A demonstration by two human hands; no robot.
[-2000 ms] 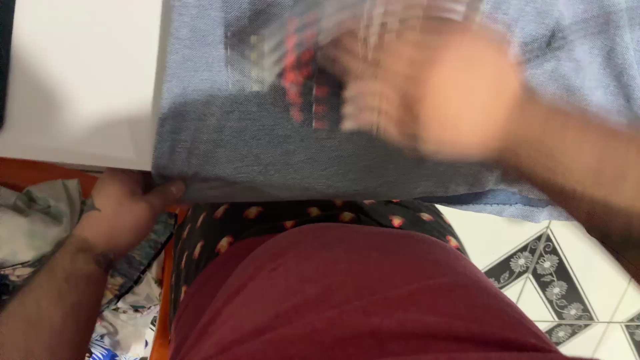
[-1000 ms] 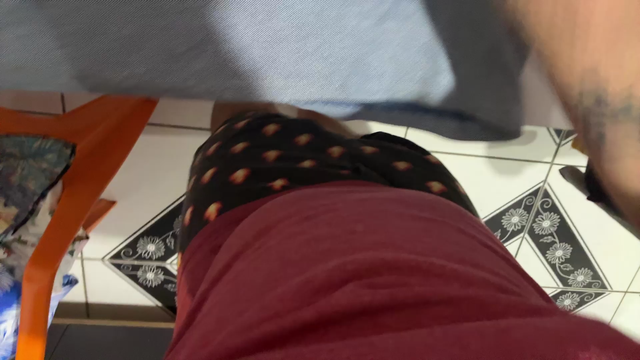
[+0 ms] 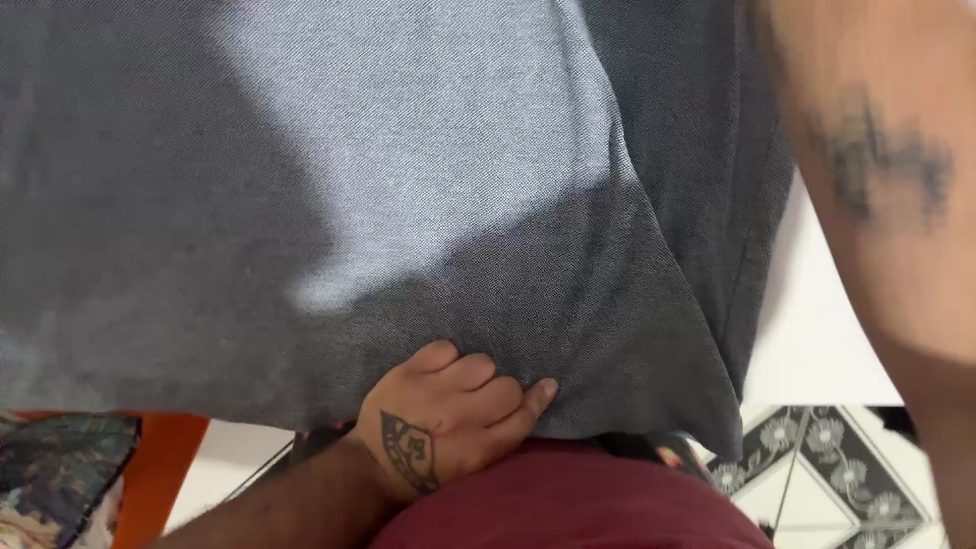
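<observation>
A grey-blue woven cloth point(image 3: 488, 137) fills most of the view, with shadows over it and a loose fold along its right side. At its near edge, just above the maroon shirt worn on my body, my left hand point(image 3: 457, 419) lies with curled fingers gripping the fabric. A tattoo marks the back of this hand. My right forearm, tattooed and blurred, runs up the right side beside the cloth. My right hand is beyond the top of the view.
Below the cloth at the left is an orange frame or edge point(image 3: 164, 465), with patterned fabric point(image 3: 61, 473) beside it. A white surface point(image 3: 816, 328) shows at the right, above floor tiles with a black-and-white flower pattern point(image 3: 839, 465).
My left hand, at the left by a white board two seconds ago, is now at the middle of the cloth's near edge. My right hand has left the view. The printed part of the cloth no longer shows.
</observation>
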